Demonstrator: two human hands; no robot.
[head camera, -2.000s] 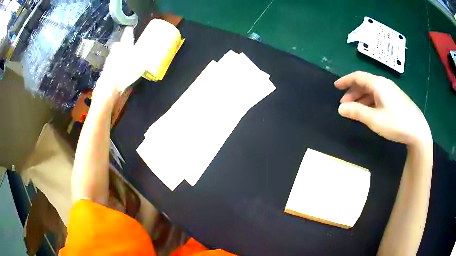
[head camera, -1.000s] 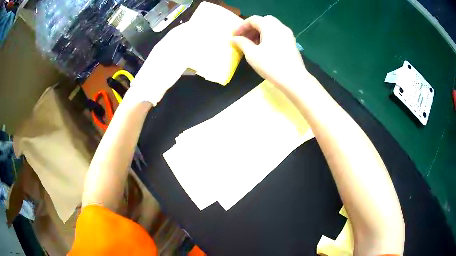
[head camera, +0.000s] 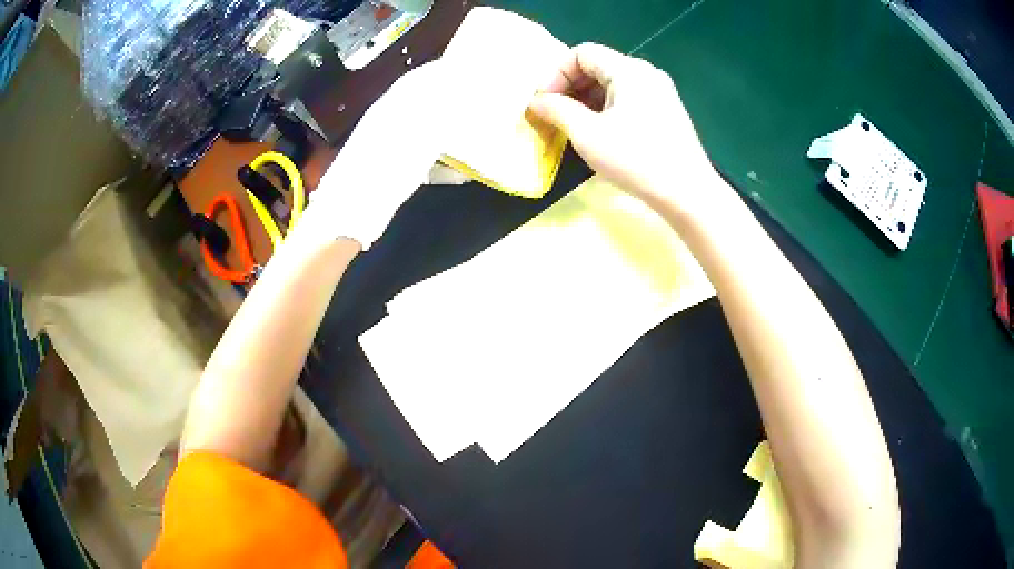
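Observation:
A curled pale sheet with yellow edges (head camera: 506, 117) stands at the top of the black mat. My left hand (head camera: 389, 150), in a white glove, is at its left side; its fingers are washed out against the sheet. My bare right hand (head camera: 623, 117) pinches the sheet's right edge between thumb and fingers. Flat, overlapping cream sheets (head camera: 500, 322) lie on the mat below my hands. A notched yellow backing paper (head camera: 762, 517) lies at lower right, partly behind my right forearm.
A white plate with corner holes (head camera: 881, 183) and a red pad (head camera: 997, 239) are on the green conveyor belt (head camera: 767, 89). Scissors with yellow and orange-red handles (head camera: 272, 200), a dark plastic-wrapped bundle (head camera: 167, 78) and brown paper (head camera: 122, 333) are at left. The black mat (head camera: 606, 467) has a curved edge.
Both hands have come together at the curled sheet; my right hand crossed from the right and took its edge. Over the last second, the sheet's lower edge has bent slightly. The view has shifted.

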